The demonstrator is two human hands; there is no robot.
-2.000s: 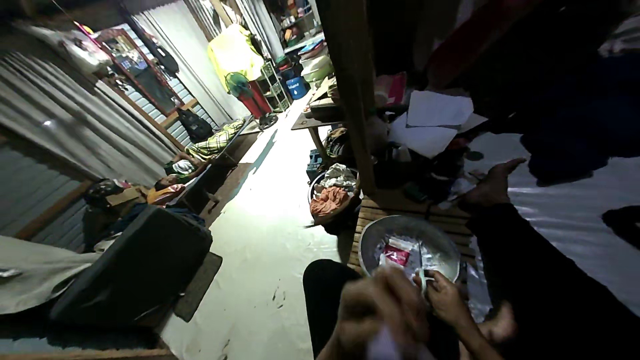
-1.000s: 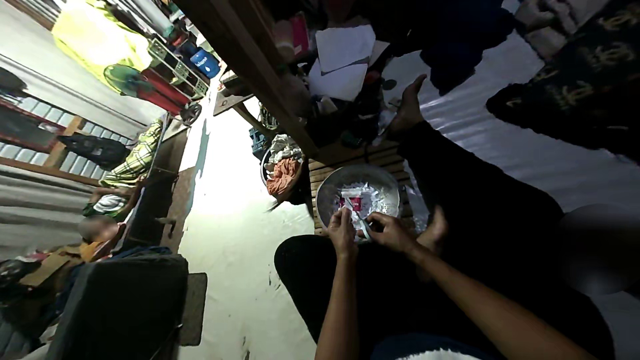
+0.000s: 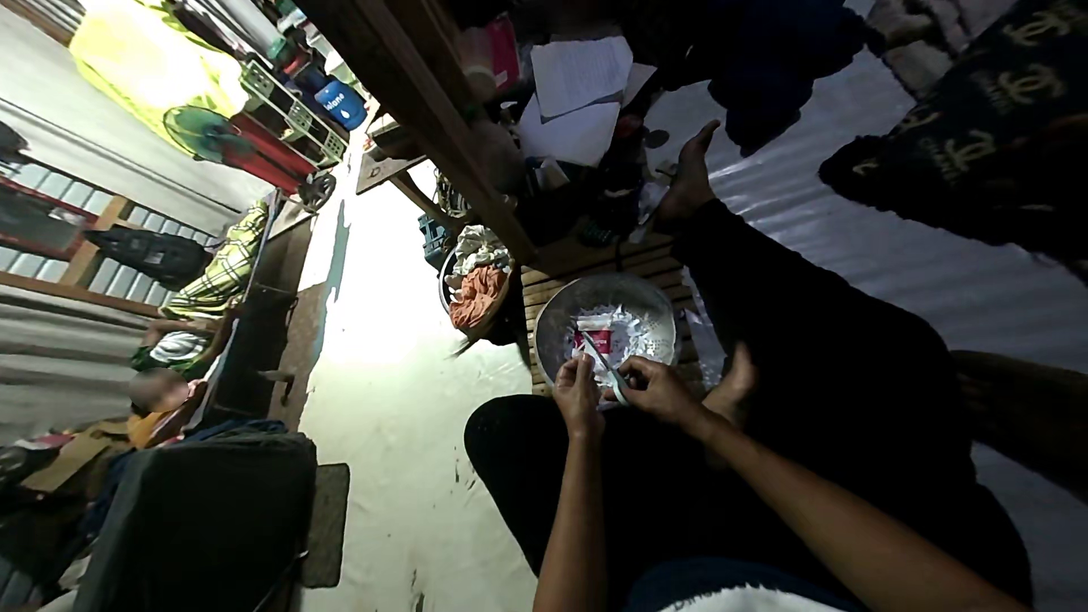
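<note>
A round metal basin [image 3: 554,319] sits on a slatted wooden surface between my legs. White scraps [image 3: 633,327] lie in it, with a red and white packet [image 3: 597,337] among them. Over the basin's near edge, my right hand [image 3: 653,387] grips a pair of scissors [image 3: 609,371] by the handles, blades pointing up and left. My left hand [image 3: 578,393] is beside the blades, its fingertips pinched together; whether a small white piece is between them I cannot tell.
Left of the slats stands a basket of crumpled cloths [image 3: 478,293]. A wooden post [image 3: 459,161] rises behind it. White papers [image 3: 578,102] lie past the basin. A person [image 3: 174,374] reclines at the far left, near a dark padded seat [image 3: 204,518]. Dark fabric [image 3: 977,144] lies at the right.
My left hand, raised and blurred close to the view two seconds ago, is down at the basin beside the scissors. The view has shifted, with the basin now nearer the middle.
</note>
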